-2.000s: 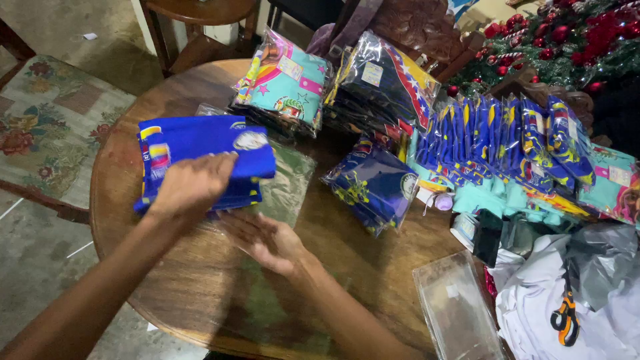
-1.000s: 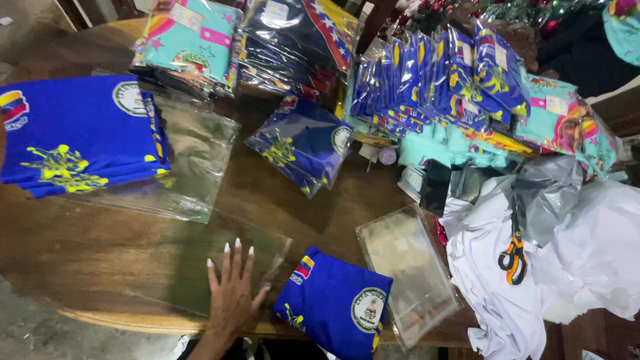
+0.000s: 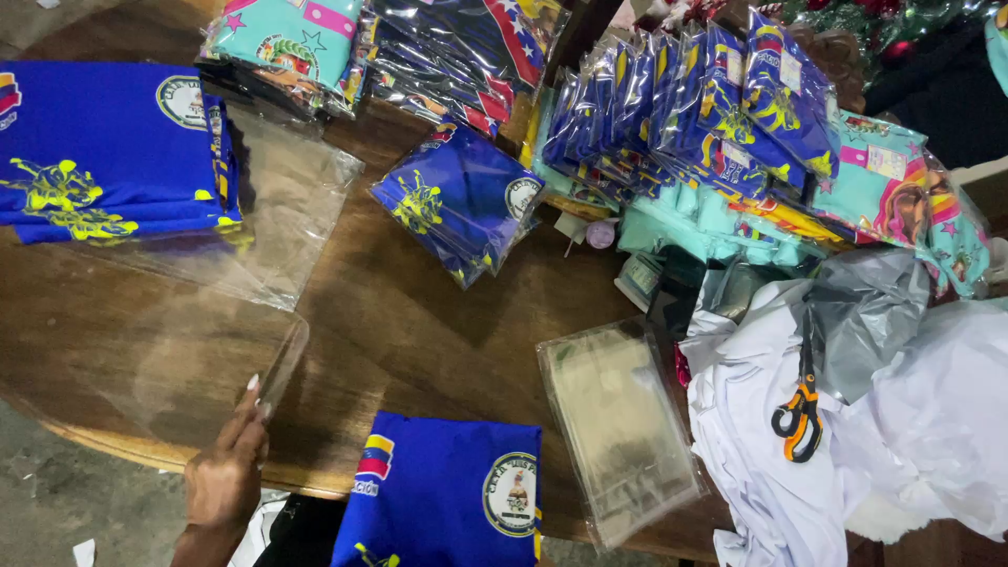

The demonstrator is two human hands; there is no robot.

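My left hand [image 3: 228, 449] is at the lower left, over the table's front edge, with its fingers closed on a thin clear plastic bag [image 3: 283, 362] whose edge stands up. A folded blue printed garment [image 3: 437, 480] lies at the bottom centre, cut off by the frame. At the left, a stack of folded blue garments [image 3: 110, 150] rests partly over other clear bags [image 3: 303, 197]. Bagged blue garments [image 3: 457, 201] lie near the middle. My right hand is out of view.
Packed blue garments [image 3: 685, 110] stand in a row at the back right, near bagged turquoise garments [image 3: 882, 177]. A pile of clear bags [image 3: 622, 425] lies right of centre. Orange-and-black scissors [image 3: 799, 417] rest on white fabric [image 3: 748, 441]. The wooden table [image 3: 465, 346] has a curved edge.
My left hand lay spread on a clear bag and now grips it, the edge lifted. My right hand, seen two seconds ago, has left the view. One folded blue garment is now apart from the stack.
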